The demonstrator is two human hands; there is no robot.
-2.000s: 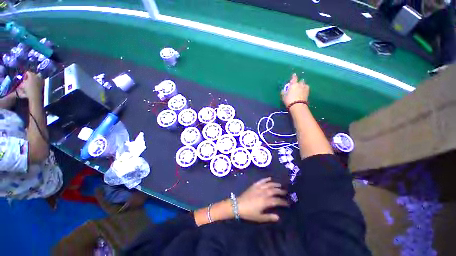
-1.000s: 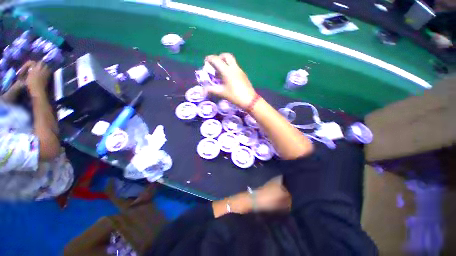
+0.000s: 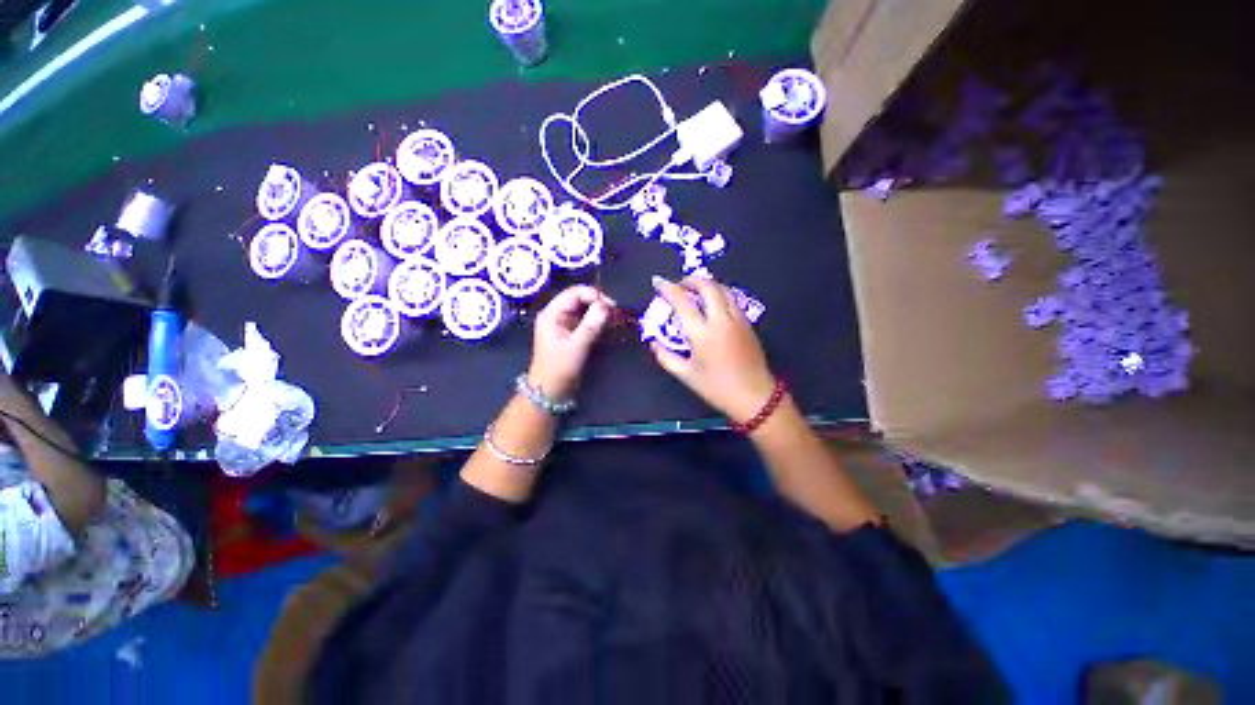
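My right hand (image 3: 723, 351) is closed around a white-lilac round motor housing (image 3: 663, 328) near the front of the bench, its fingers covering part of it. Thin red lead wires (image 3: 622, 316) run from the housing towards my left hand (image 3: 562, 344), whose thumb and finger pinch them. Many similar housings (image 3: 464, 247) stand grouped to the left, spoked ends up. Small angular plastic fittings (image 3: 658, 221) lie in a loose row just beyond my right hand.
A white adapter block (image 3: 709, 134) with looped cable lies beyond the fittings. An open cardboard box (image 3: 950, 372) with purple fittings stands right. At left are a blue tool (image 3: 164, 361), crumpled plastic bag (image 3: 264, 413), black-silver box (image 3: 83, 296) and a neighbour's arm. Two housings stand on the green conveyor (image 3: 330, 62).
The view has swung right and down. My right hand has come from the far side of the group to the near bench with a housing. My left hand has come up to its wires.
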